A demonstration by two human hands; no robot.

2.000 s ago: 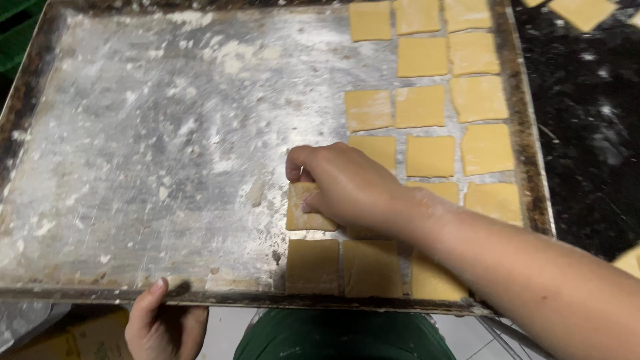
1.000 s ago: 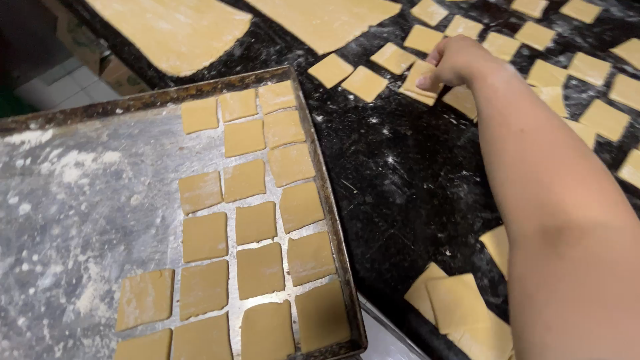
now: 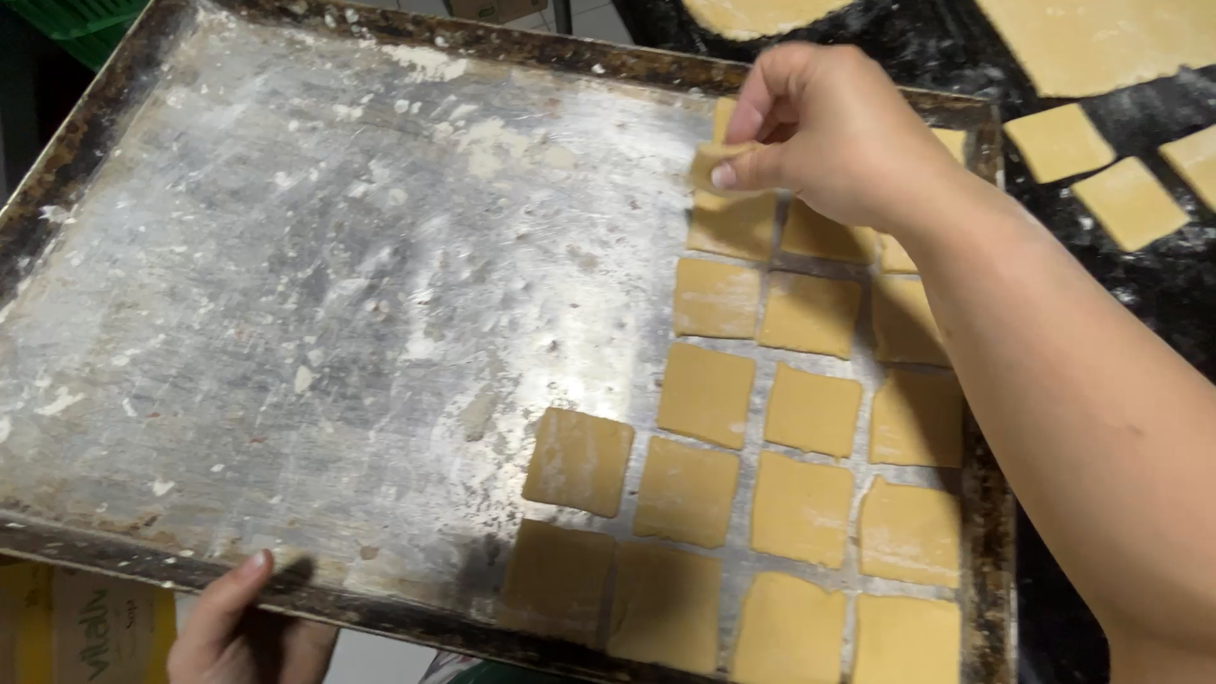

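My right hand [image 3: 836, 142] pinches a square of dough [image 3: 712, 163] between thumb and fingers, above the upper part of a floured metal baking tray [image 3: 332, 285]. Below that hand, flat dough squares [image 3: 706, 394] lie in rows along the tray's right side, with narrow gaps between them; my hand and forearm hide some of them. The leftmost square [image 3: 578, 463] is lightly floured. At the lower left my left hand [image 3: 247, 627] grips the tray's near rim, its thumb on top and its other fingers underneath, mostly hidden.
Right of the tray, loose dough squares [image 3: 1130, 203] lie on a floured black worktop [image 3: 1154, 285]. Larger dough sheets [image 3: 1107, 47] are at the top right. A green plastic crate [image 3: 85, 24] stands at the upper left, and a printed box [image 3: 104, 622] is below the tray.
My right hand has moved from the dough squares on the worktop back over the tray, with a square in its fingers. The view has swung left, bringing my left hand into sight again.
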